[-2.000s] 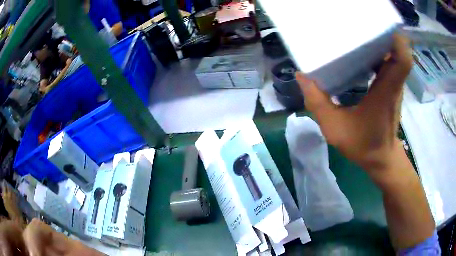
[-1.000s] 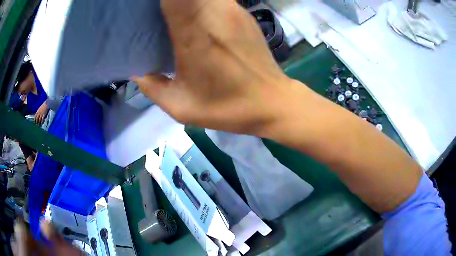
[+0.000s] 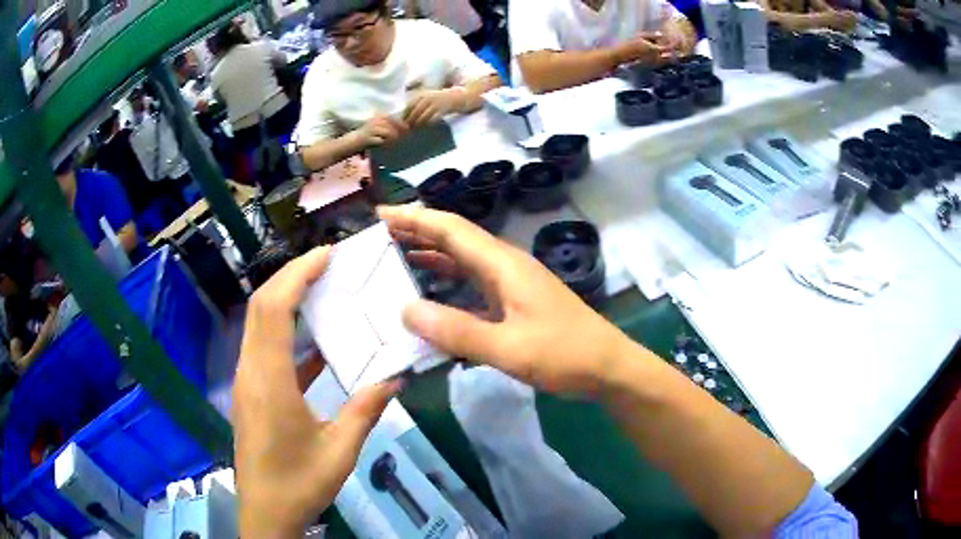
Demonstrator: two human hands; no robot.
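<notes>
A white retail carton (image 3: 364, 305) is held up between both hands, its end face with folded flap seams towards me. My left hand (image 3: 285, 405) grips its left and lower side, and my right hand (image 3: 506, 305) grips its right side. Below, a pale blue printed carton with a fan picture (image 3: 395, 490) lies on the green mat, partly hidden by my left hand. A translucent bag (image 3: 522, 453) lies to its right on the mat.
Cartons (image 3: 190, 513) stand at lower left by a blue bin (image 3: 158, 421) and green post (image 3: 116, 326). Black cups (image 3: 569, 253) stand beyond my hands. Three cartons (image 3: 717, 205), a grey fan (image 3: 846, 205) and small parts (image 3: 706, 368) are at right. People sit opposite.
The held carton has come down from close to the camera and now shows its end face. My left hand has risen from the lower left onto it. The view has tilted up to the people opposite.
</notes>
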